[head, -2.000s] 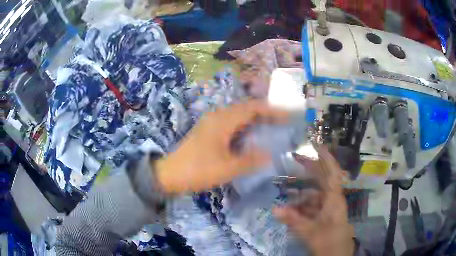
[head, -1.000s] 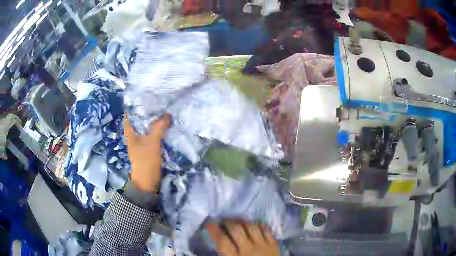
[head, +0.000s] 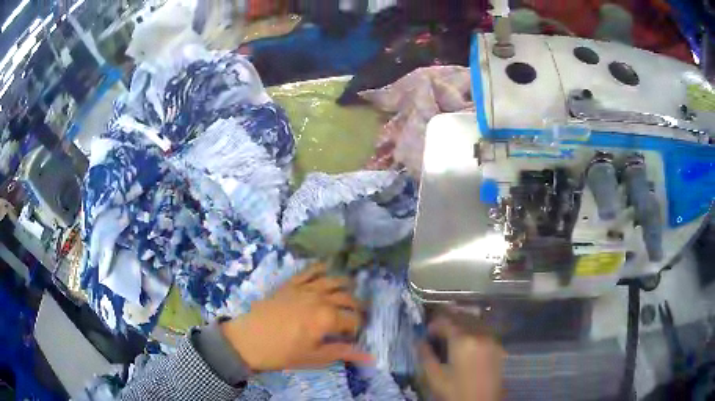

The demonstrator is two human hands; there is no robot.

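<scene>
The pale blue smocked panel (head: 396, 317) lies in folds in front of me, left of the machine's silver cloth plate (head: 451, 219). My left hand (head: 302, 321) is on the fabric, palm down with fingers bent; I cannot tell if it grips the cloth. My right hand (head: 462, 364) is blurred at the bottom, at the panel's right edge; its hold is unclear. Another smocked part (head: 243, 168) lies over the floral bundle (head: 188, 243) at the left. The needle area (head: 502, 227) has no cloth under it.
The white and blue overlock machine (head: 549, 86) stands at the right. Dark snips (head: 668, 325) lie at the lower right. Pink printed fabric (head: 431, 102) lies behind the plate. The olive-green surface (head: 329, 129) shows between the piles. Dark fabric (head: 392, 70) is at the back.
The smocked panel has come down from its raised, spread position onto the pile and surface. My left hand has moved right and down, my right hand to the right. The camera view has shifted.
</scene>
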